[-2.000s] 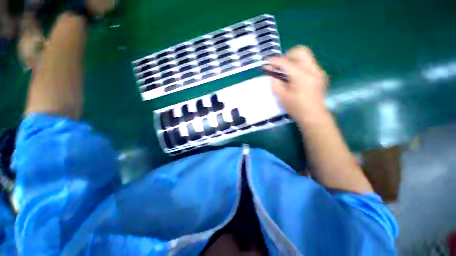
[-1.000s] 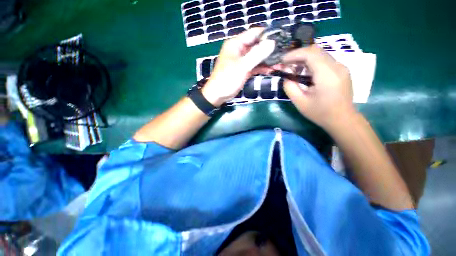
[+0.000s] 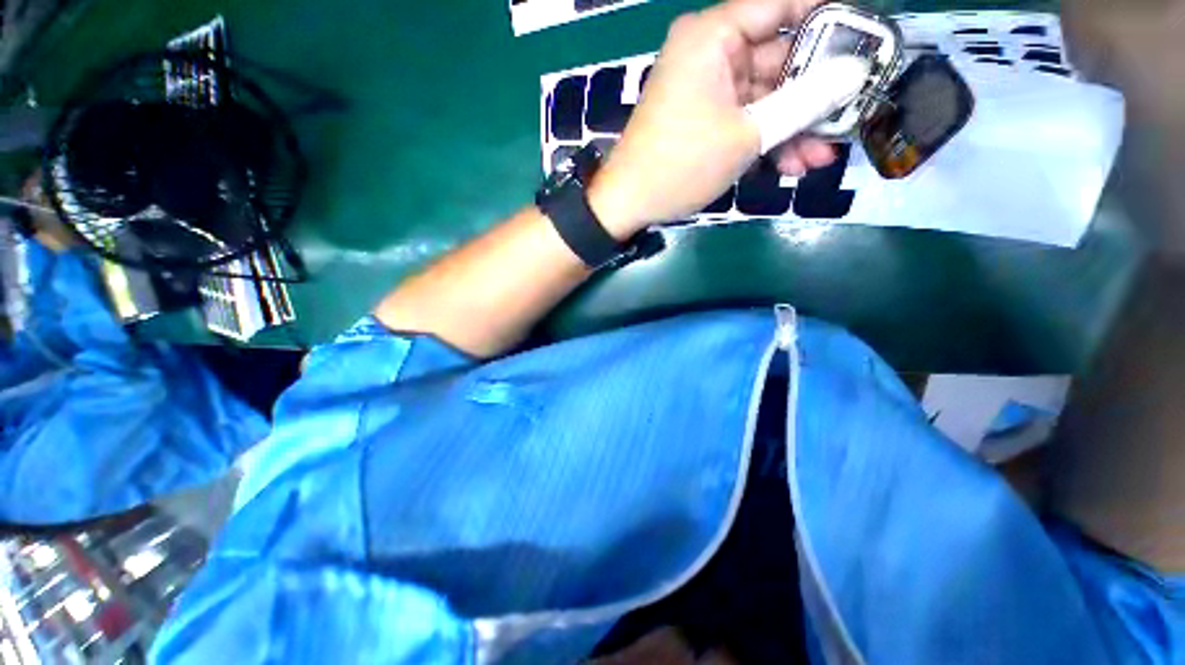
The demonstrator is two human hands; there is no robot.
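Note:
My left hand [image 3: 702, 124], with a white cover on the thumb [image 3: 812, 104], holds an open device housing [image 3: 868, 42] with a silvery rim at the top right of centre. A dark, rounded, glossy part [image 3: 925, 114] with an orange-brown patch lies against its right side. Below and behind the hand is a white sheet [image 3: 1027, 169] with black L-shaped adhesive pieces [image 3: 606, 104], bare over its right part. My right arm [image 3: 1128, 390] is a large blur at the right edge. No right hand or fingers can be made out.
Another die-cut sheet [image 3: 552, 13] is cut off by the top edge. A black caged fan [image 3: 169, 163] stands at the left on the green mat [image 3: 416, 130], with striped sheets [image 3: 241, 292] beside it. A person's blue sleeve [image 3: 104, 416] shows at the far left.
My right hand has left the device, and its arm is now a blur at the right edge. My left hand and the device have moved right and up in the picture.

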